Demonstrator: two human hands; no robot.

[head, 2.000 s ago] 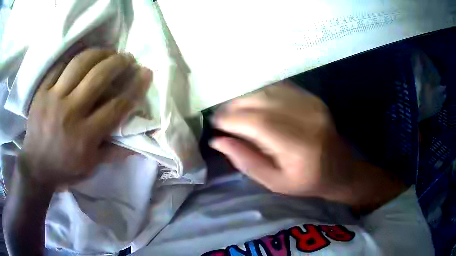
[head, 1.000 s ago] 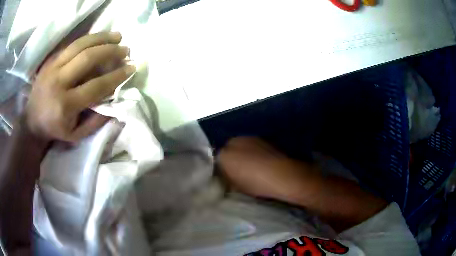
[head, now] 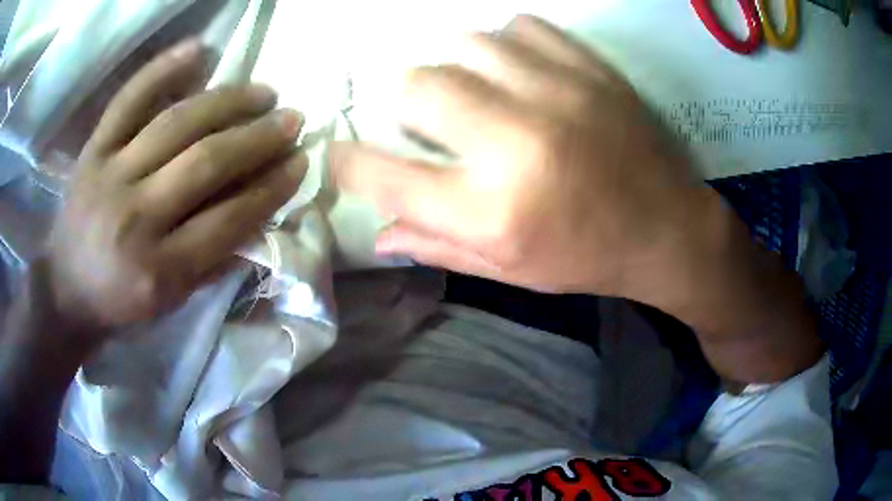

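White garment piece (head: pixel 240 362) lies bunched at the left, running from the table down over my lap, with loose threads at its edge. My left hand (head: pixel 181 186) is on the cloth with its fingers bent over a fold and holds it. My right hand (head: pixel 528 157) is over the white table, blurred, its fingers apart and pointing left toward the cloth edge. No cloth shows gripped in it. What lies under its palm is hidden.
Scissors with one red and one yellow-orange handle loop (head: pixel 748 29) lie at the table's upper right. Fine ruler marks run along the white table (head: pixel 831 88). A dark blue perforated basket (head: pixel 851 323) with pale cloth stands at the right, below the table edge.
My right hand has risen from my lap to above the table near the cloth. My left hand stays on the cloth, slightly lower. More of the scissors shows.
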